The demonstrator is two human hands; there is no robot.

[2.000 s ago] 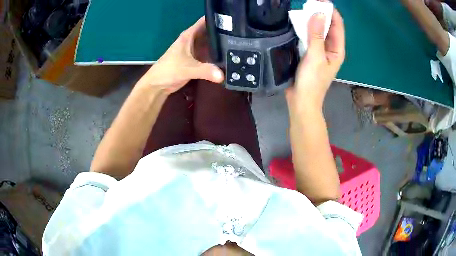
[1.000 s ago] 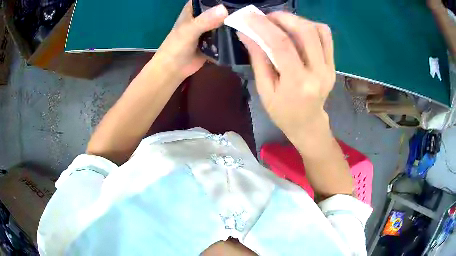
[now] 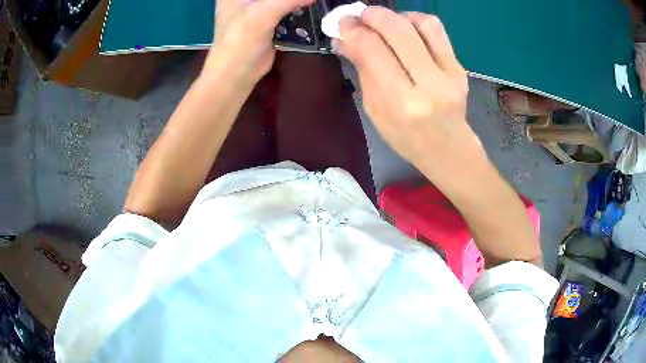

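Note:
The black security camera (image 3: pixel 306 35) is at the top edge of the picture, over the near edge of the green table (image 3: pixel 524 49). Only its lower part shows, with a few pale round lights; the rest is cut off or behind my hands. My left hand (image 3: pixel 244 35) holds its left side, fingers partly cut off by the frame. My right hand (image 3: pixel 411 85) pinches a white folded wipe (image 3: pixel 343 20) close against the camera's face.
A brown carton (image 3: pixel 106 64) with black units stands on the floor at upper left. A pink-red stool (image 3: pixel 432 220) is below my right forearm. A white scrap (image 3: pixel 622 79) lies on the table at right. Another person's sandalled foot (image 3: pixel 567 142) shows at right.
The camera was turned from its earlier upright, fully lit-panel view and now sits higher, mostly out of frame. My right hand moved from its right side across to its front with the wipe.

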